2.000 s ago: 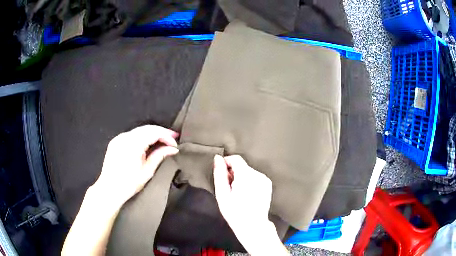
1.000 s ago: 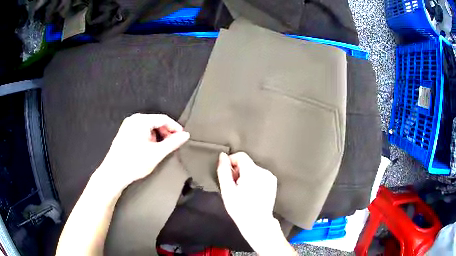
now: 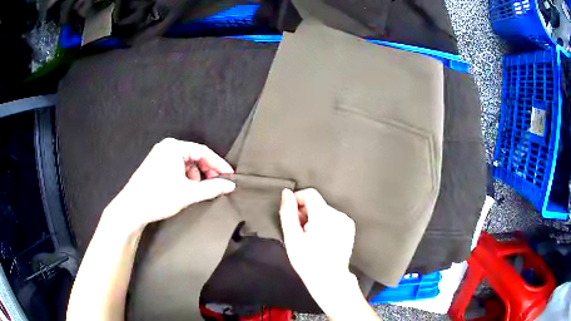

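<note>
An olive-tan garment panel (image 3: 350, 138) lies on a thick dark brown panel stack (image 3: 156, 94). A stitched angular seam line shows on its right part. A small folded flap of the same cloth (image 3: 260, 194) lies at its lower left edge. My left hand (image 3: 178, 178) pinches the flap's left end between thumb and fingers. My right hand (image 3: 319, 229) pinches its right corner. A further tan length (image 3: 181, 263) runs down below my left hand. Whether the flap is a separate piece cannot be told.
Blue crates stand under the stack, their rim (image 3: 426, 53) showing behind it. Another blue crate (image 3: 532, 125) and a red stool (image 3: 501, 282) are at the right on the speckled floor. A grey metal frame (image 3: 47, 157) is at the left. Dark cloth (image 3: 401, 22) lies at the back.
The whole scene has shifted slightly right and up in view. My left thumb and fingers have closed at the flap's left end. My right hand keeps its pinch at the right corner.
</note>
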